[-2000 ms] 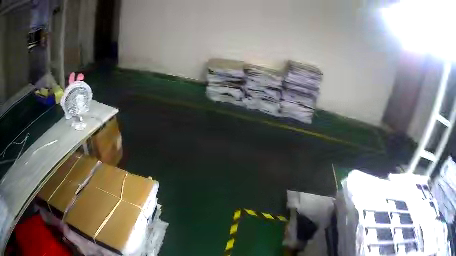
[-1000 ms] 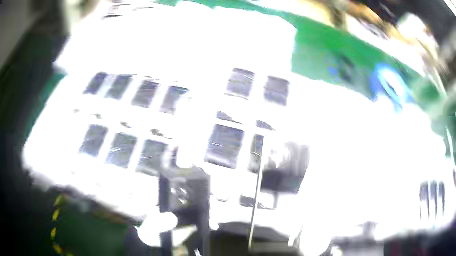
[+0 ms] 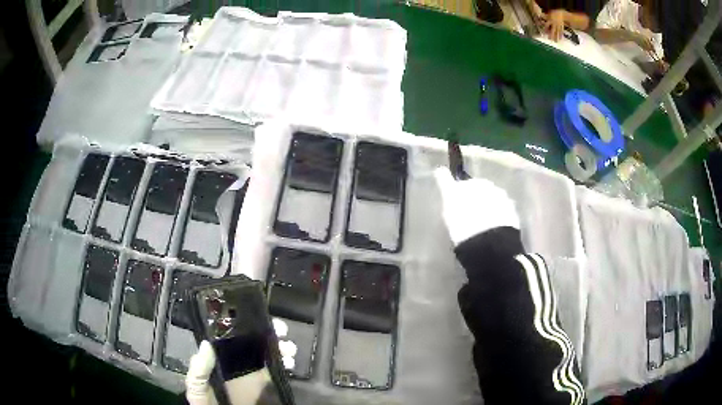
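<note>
My left hand (image 3: 201,375), in a white glove, holds a small stack of dark phone housings (image 3: 237,334) at the bottom centre. The top one shows camera holes at its upper end. My right hand (image 3: 478,207), white-gloved with a black striped sleeve, is over the padded tray (image 3: 431,316), right of the laid-out housings. A narrow dark object (image 3: 456,157) stands out from its fingertips; what it is cannot be told. Glossy phone housings (image 3: 376,196) lie in two rows in the tray's pockets. Another padded tray at left (image 3: 43,265) also holds two rows.
An empty padded tray (image 3: 324,67) lies at the back. A blue reel (image 3: 590,126), small pale roll (image 3: 580,161), blue pen (image 3: 484,95) and black item (image 3: 509,100) are on the green bench. Several narrow housings (image 3: 669,328) lie at right. A person's hand (image 3: 558,24) shows across.
The view has turned from the floor and boxes to the bench and is now sharper. My right hand has moved up and right, away from the laid-out housings. My left hand still holds its stack.
</note>
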